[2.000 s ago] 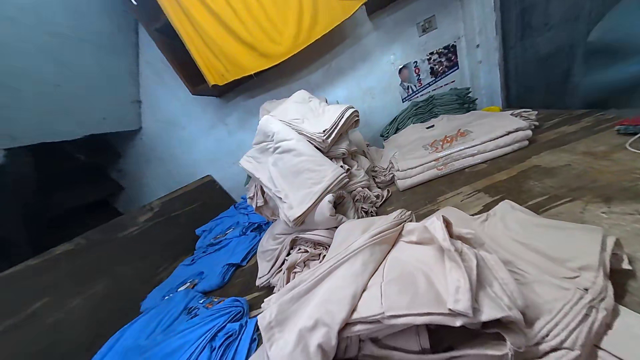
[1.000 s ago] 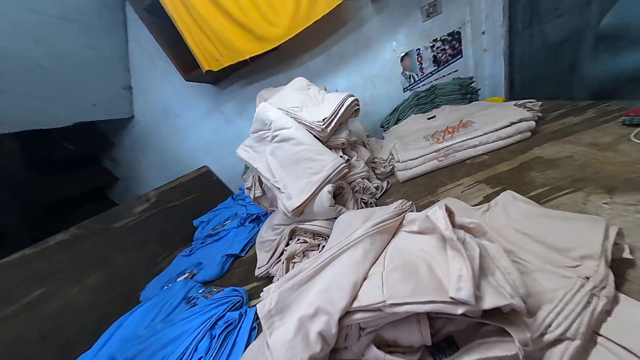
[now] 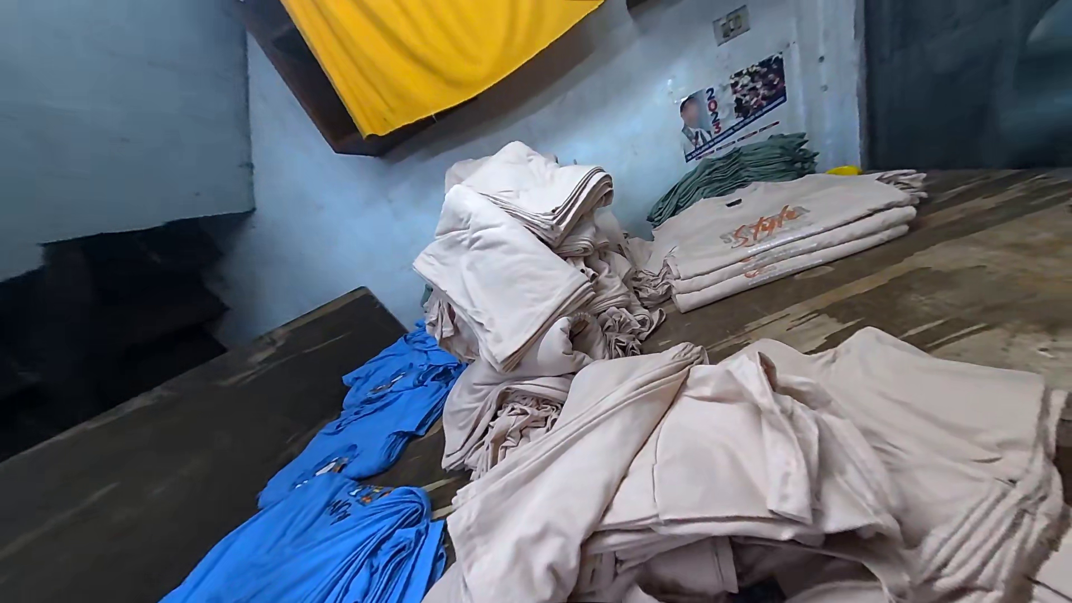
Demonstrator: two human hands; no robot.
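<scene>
Neither my left hand nor my right hand shows in the head view. A loose heap of beige fabric garments [image 3: 720, 452] fills the lower right foreground, with folded layers overlapping. Behind it rises a tall, uneven pile of folded cream cloth [image 3: 511, 268], leaning near the wall. Blue printed garments [image 3: 318, 536] lie in bunched stacks left of the beige heap. Farther right, beige T-shirts with orange lettering [image 3: 779, 226] are stacked flat.
All of it lies on a worn wooden table [image 3: 971, 276]. Dark green folded fabric [image 3: 737, 172] sits against the wall behind the printed shirts. A yellow cloth [image 3: 435, 59] hangs over a wooden shelf [image 3: 293, 75] above. A poster [image 3: 733, 109] is on the wall.
</scene>
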